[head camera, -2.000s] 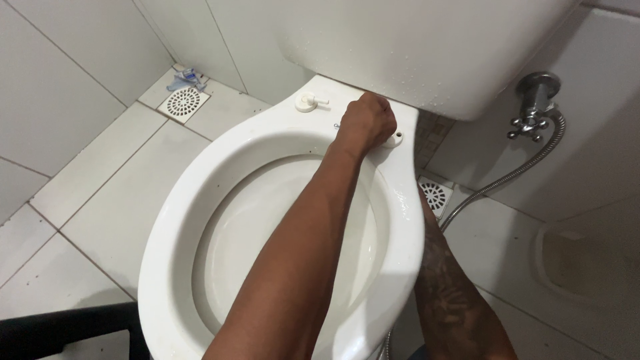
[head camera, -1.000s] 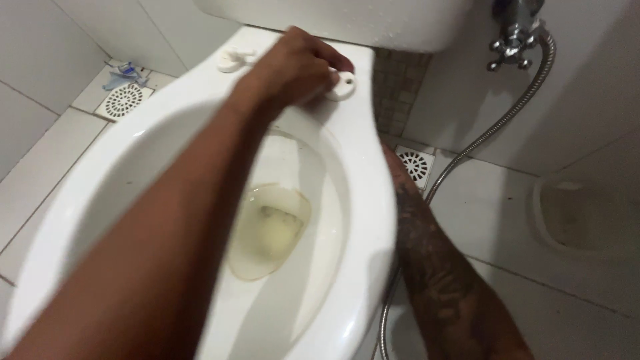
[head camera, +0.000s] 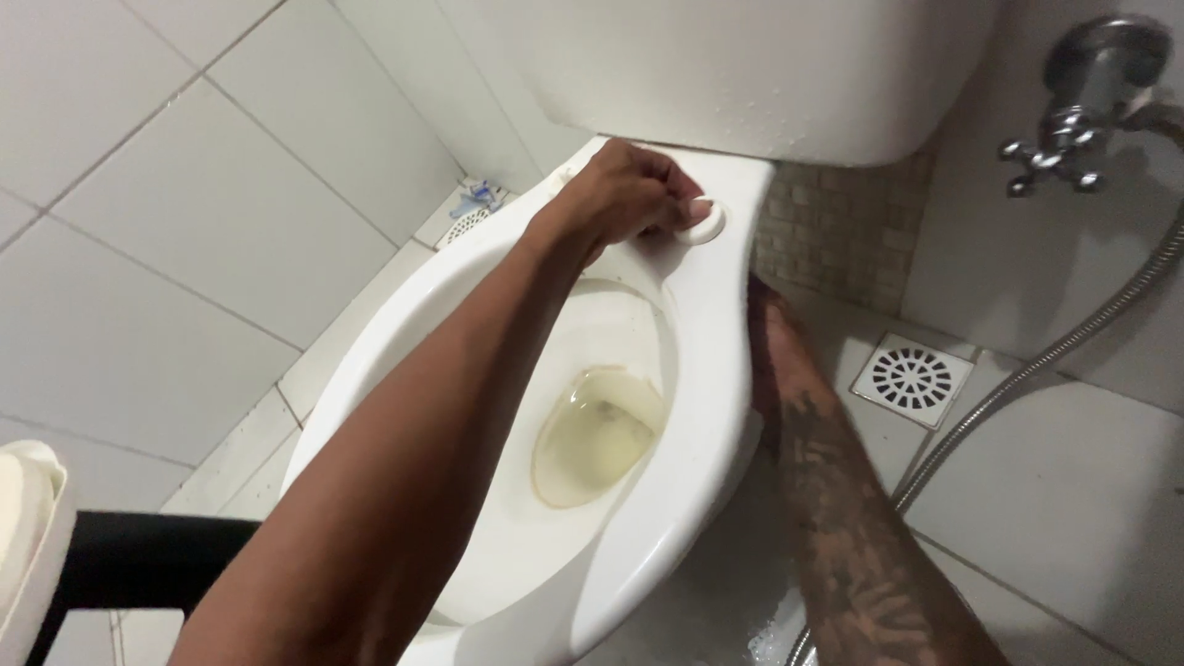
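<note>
My left hand (head camera: 643, 196) reaches across the white toilet bowl (head camera: 689, 388) to its rear rim. Its fingers pinch a white round plastic hinge fitting (head camera: 705, 222) near the right rear corner. A second white fitting (head camera: 561, 179) sits on the left of that rim, partly hidden behind the hand. On the right, my tattooed forearm runs down beside the bowl, and my right hand (head camera: 770, 324) is mostly hidden under its rear edge, so its grip cannot be seen. No seat lies on the bowl, which has yellowish water in it.
Above the rim hangs the white cistern (head camera: 768, 74). At right are a chrome valve (head camera: 1064, 148) and a metal hose (head camera: 1045, 361) curving down past a floor drain (head camera: 914, 379). Another drain (head camera: 462, 225) with a blue item (head camera: 478, 198) lies at left. A black bar (head camera: 148, 555) crosses the lower left.
The view has shifted. My left hand stays at the right fitting, which its fingers now pinch at the side. My right arm remains beside the bowl.
</note>
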